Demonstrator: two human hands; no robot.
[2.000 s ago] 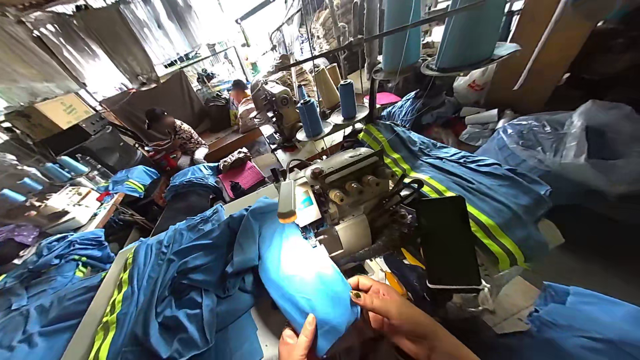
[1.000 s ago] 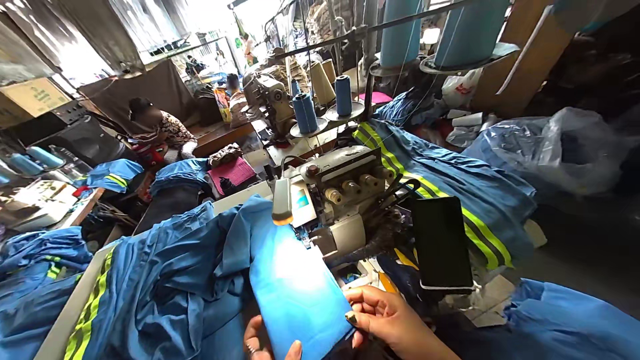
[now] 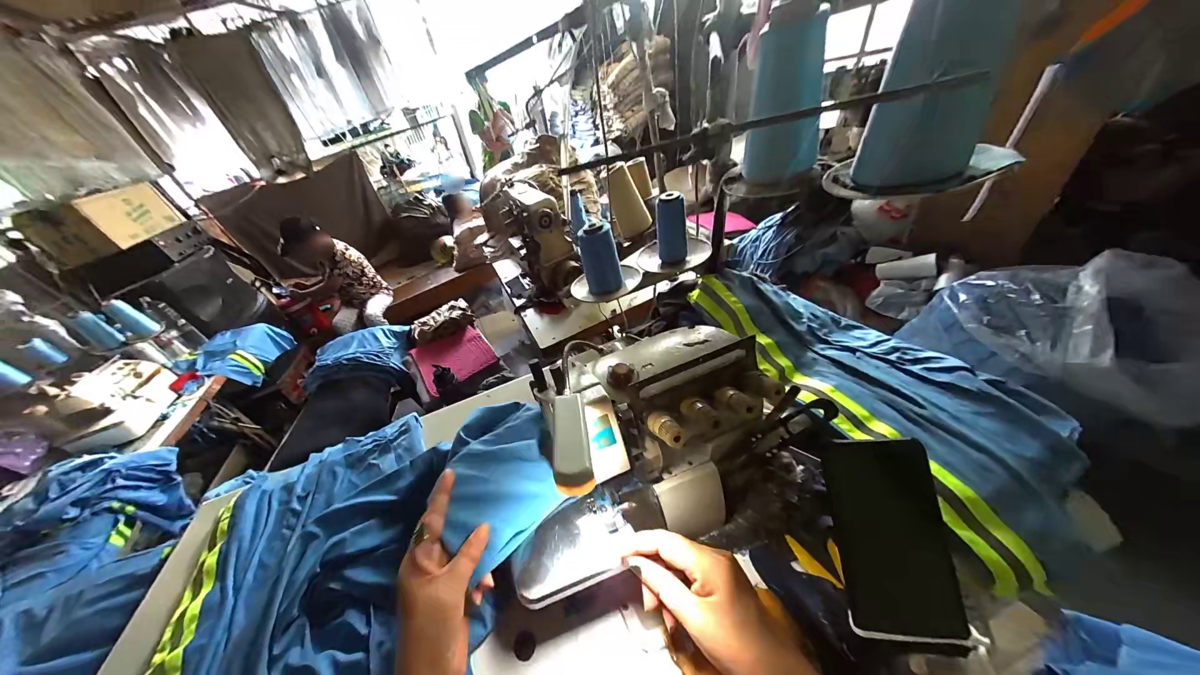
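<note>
An overlock sewing machine [image 3: 689, 361] stands before me, with its lamp [image 3: 572, 441] lighting the metal work plate [image 3: 572, 553]. My left hand [image 3: 441, 562] rests against a blue fabric piece [image 3: 502, 478] left of the presser area, thumb and fingers at its edge. Near the plate's right side is my right hand [image 3: 694, 586], thumb and index finger close together; whether a bit of cloth or thread is between them is not clear. Blue garments with yellow-green stripes [image 3: 309, 553] lie on the table at left. A dark-screened phone [image 3: 891, 539] leans at the machine's right.
Thread cones [image 3: 598, 258] stand behind the machine, and larger ones [image 3: 783, 103] sit on a rack above. Striped blue fabric [image 3: 872, 403] is heaped at right beside a clear plastic bag [image 3: 1059, 309]. A seated person [image 3: 342, 272] is farther back at left.
The blue piece, held in front of the machine by both hands earlier, now lies to the left, exposing the metal plate. My left hand has moved left with it; my right hand no longer holds its edge.
</note>
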